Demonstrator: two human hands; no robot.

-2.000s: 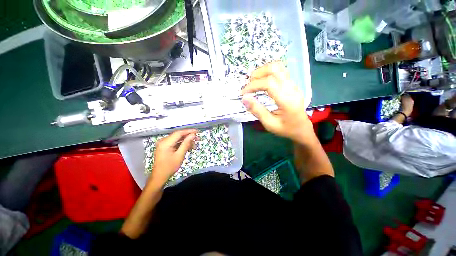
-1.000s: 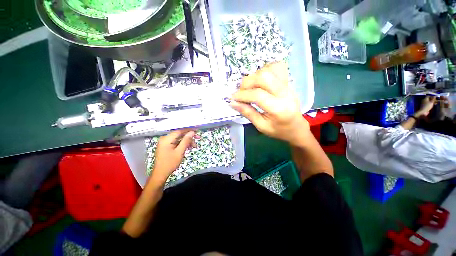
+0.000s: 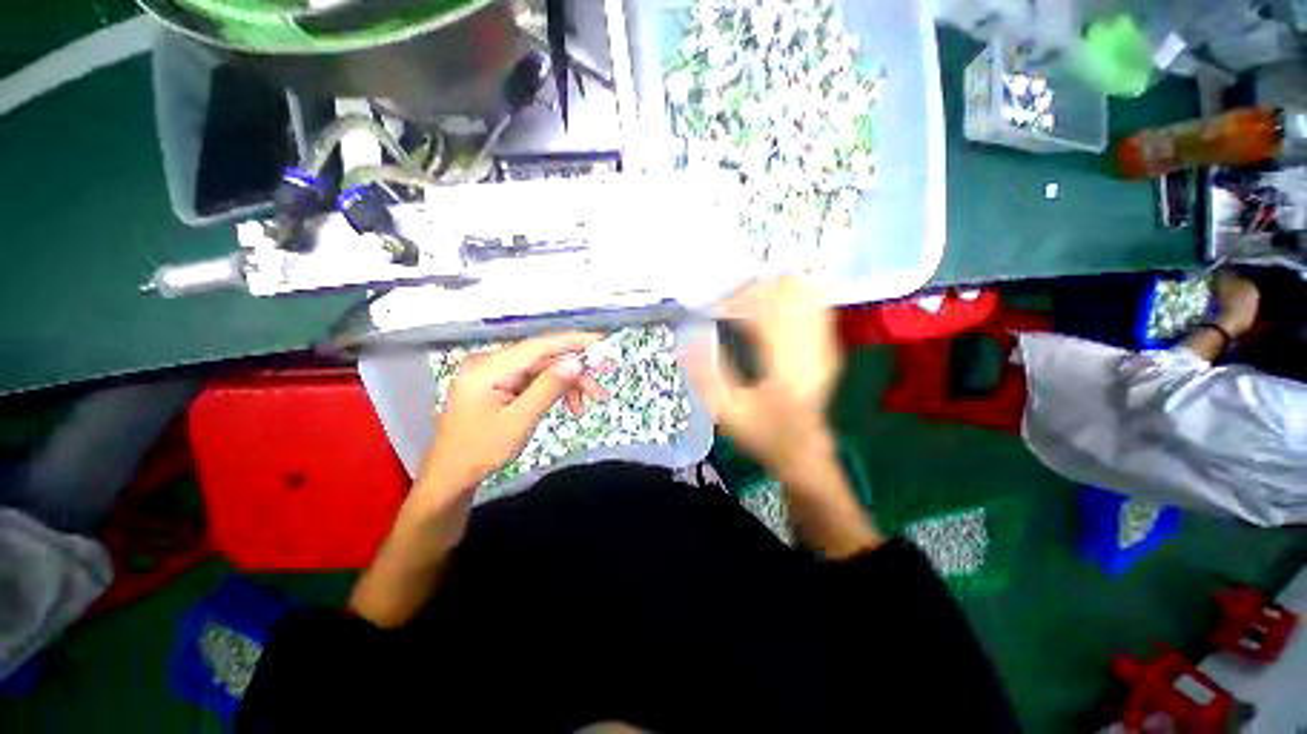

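The near parts tub (image 3: 702,416) at my lap holds many small white-and-green parts. My left hand (image 3: 509,402) is over this tub, fingers bent and thumb near the fingertips; whether a small part is between them is too small to tell. My right hand (image 3: 774,359) is blurred, at the right end of the near tub, below the machine's right end. Its fingertips are unclear. The silver pneumatic machine (image 3: 530,244) lies along the bench edge, overexposed at its right end. The far parts tub (image 3: 910,215) holds similar parts.
The steel bowl feeder (image 3: 344,72) is at the top left, beside a clear side tray (image 3: 179,136). A small clear bin (image 3: 1075,122) and an orange bottle (image 3: 1197,144) are at right. A red stool (image 3: 294,473) stands at left. Another person's sleeve (image 3: 1147,430) is at right.
My right hand has moved down from the machine's right end toward the near tub. My left hand has turned slightly, rightward over the parts. The view has shifted, with bench items higher.
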